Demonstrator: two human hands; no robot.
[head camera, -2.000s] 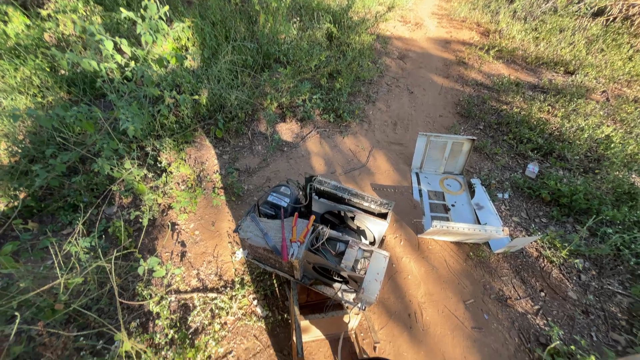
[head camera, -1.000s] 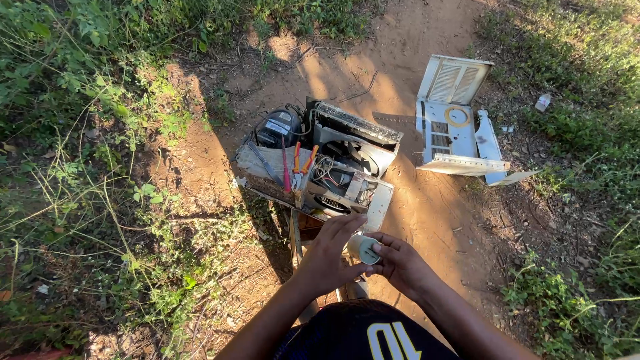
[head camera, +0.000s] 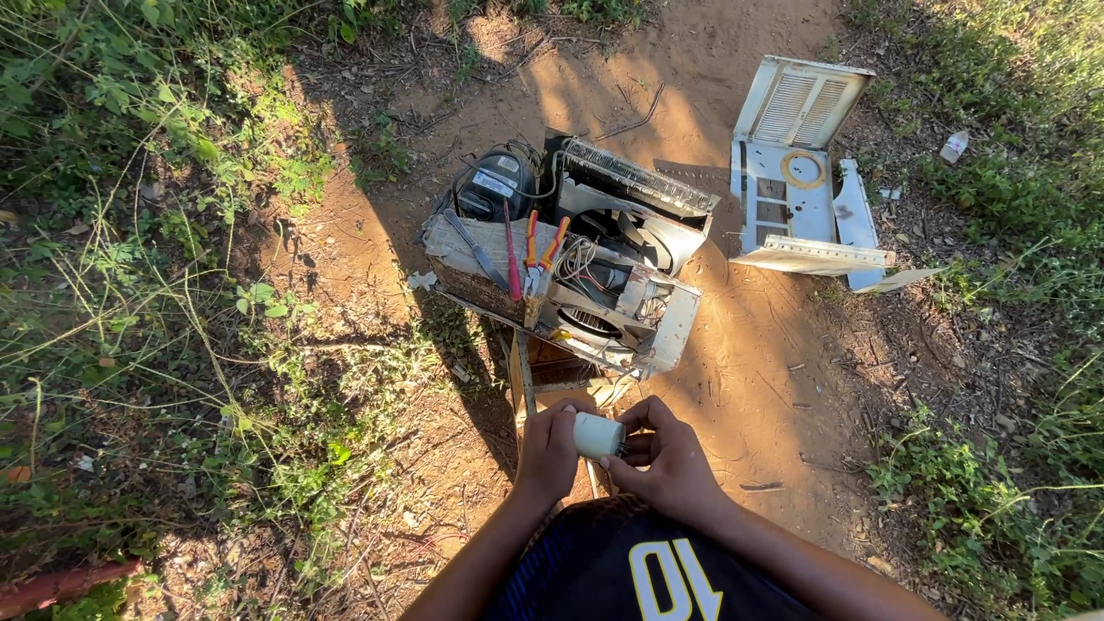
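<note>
My left hand (head camera: 549, 450) grips one end of a pale cylindrical capacitor (head camera: 597, 435). The fingers of my right hand (head camera: 660, 455) touch its terminal end, where short dark prongs show. Beyond my hands stands an opened window air conditioner (head camera: 621, 285) with a black compressor (head camera: 494, 185), a finned coil (head camera: 634, 177) and loose wires (head camera: 582, 263). On its flat top lie a knife (head camera: 476, 248), a red-handled screwdriver (head camera: 511, 254) and pliers with red and yellow handles (head camera: 542, 250).
A wooden support (head camera: 523, 375) holds the unit up over the dirt path. At the right, metal casing panels (head camera: 793, 207) with a tape-like ring (head camera: 803, 170) lie on the ground. A plastic bottle (head camera: 954, 147) rests in the grass. Weeds border both sides.
Two seconds ago no hands showed; they came into view with the capacitor. Since one second ago the capacitor has turned, its terminal end now toward my right hand. The view has tilted down.
</note>
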